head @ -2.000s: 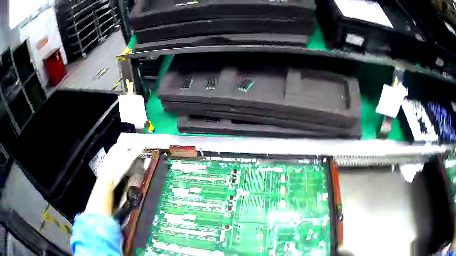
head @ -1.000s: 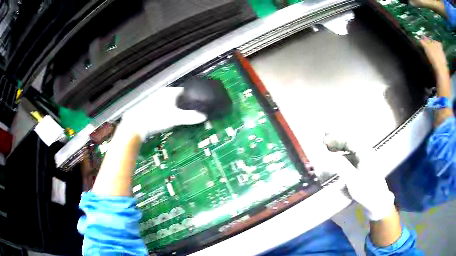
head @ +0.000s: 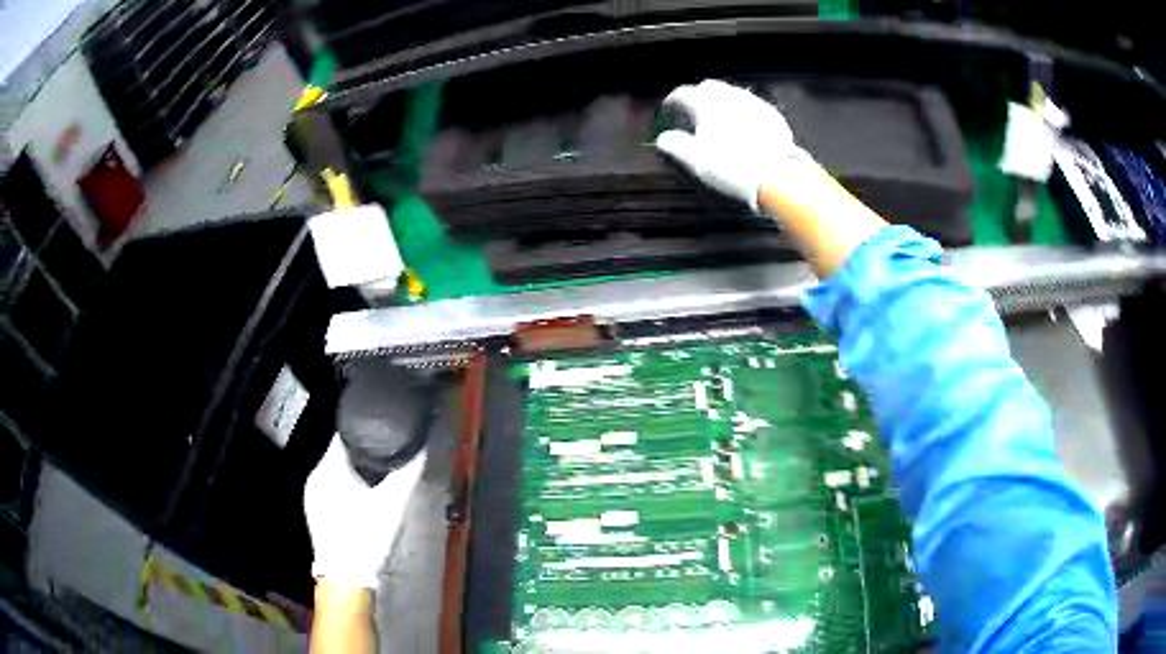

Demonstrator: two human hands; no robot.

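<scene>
A large green circuit board (head: 665, 511) lies in a dark carrier with red-brown edge bars (head: 463, 511) in front of me. My left hand (head: 365, 505), in a white glove, is shut on a black rounded item (head: 388, 411) left of the carrier. My right hand (head: 735, 138), also in a white glove, reaches over the board to the stacked dark foam trays (head: 895, 153) on the shelf. Its thumb and forefinger are apart at the fingertips, and nothing shows between them. My right sleeve hides the board's right side.
A silver rail (head: 716, 295) runs behind the board. Black bins (head: 166, 345) stand at the left. White paper tags (head: 354, 245) hang on the shelf posts. Trays with blue and white parts (head: 1112, 185) sit at the shelf's right end. A grey metal surface (head: 1068, 383) shows right of my sleeve.
My left hand and the black item have moved from over the board to its left side. My right hand has moved from the lower right up to the foam trays. The view has turned back toward the shelf.
</scene>
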